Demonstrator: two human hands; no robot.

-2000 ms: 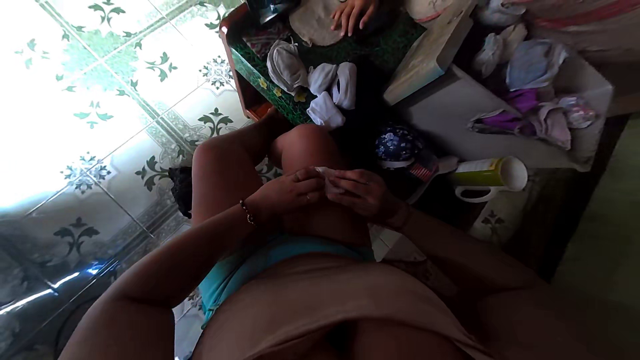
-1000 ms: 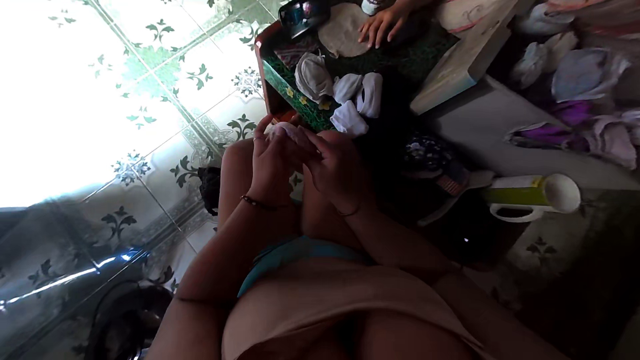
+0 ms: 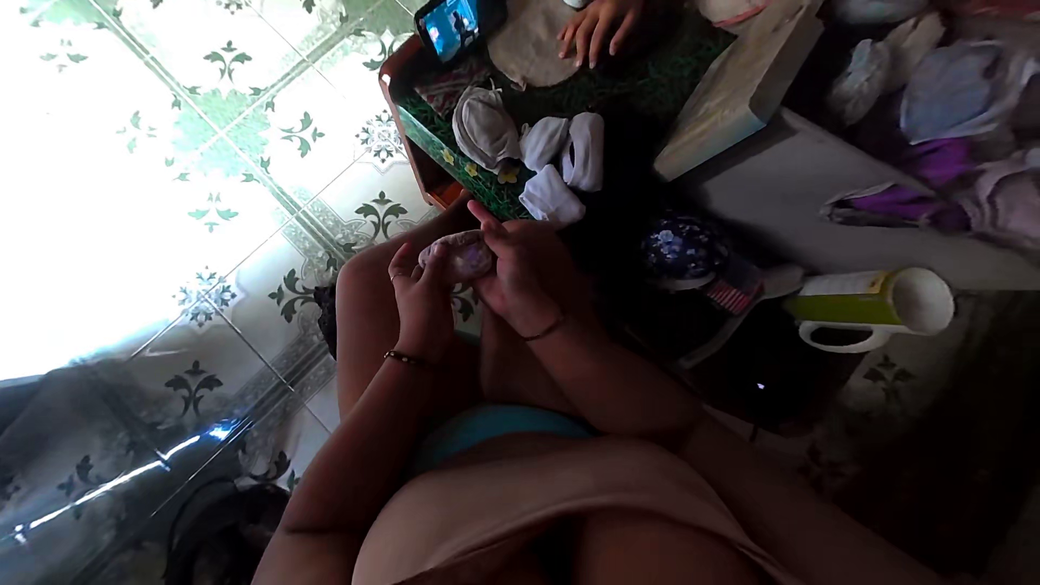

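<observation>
Above my lap, a small rounded bundle of pale cloth with purplish patches [image 3: 461,257] sits between my two hands. My left hand [image 3: 424,292] grips its near left side with thumb and fingers. My right hand [image 3: 510,268] is at its right end, palm turned toward it, with one finger raised; whether this hand grips or only touches the bundle is unclear. Beyond them, on a table with a green grass-like cover [image 3: 496,193], lie a grey-white cloth bundle [image 3: 485,128] and several white rolled cloth pieces [image 3: 583,152].
Another person's hand [image 3: 601,31] rests by a round beige cloth [image 3: 532,45], near a propped phone [image 3: 452,29]. At right are a long pale box [image 3: 739,93], purple cloth [image 3: 902,201], a green and white mug [image 3: 873,302] and a dark floral cloth item [image 3: 682,248]. Patterned floor tiles [image 3: 301,130] extend left.
My hands have risen from low over my lap toward the table edge and moved further apart. The cloth bundle between them shows more plainly now. The view has shifted.
</observation>
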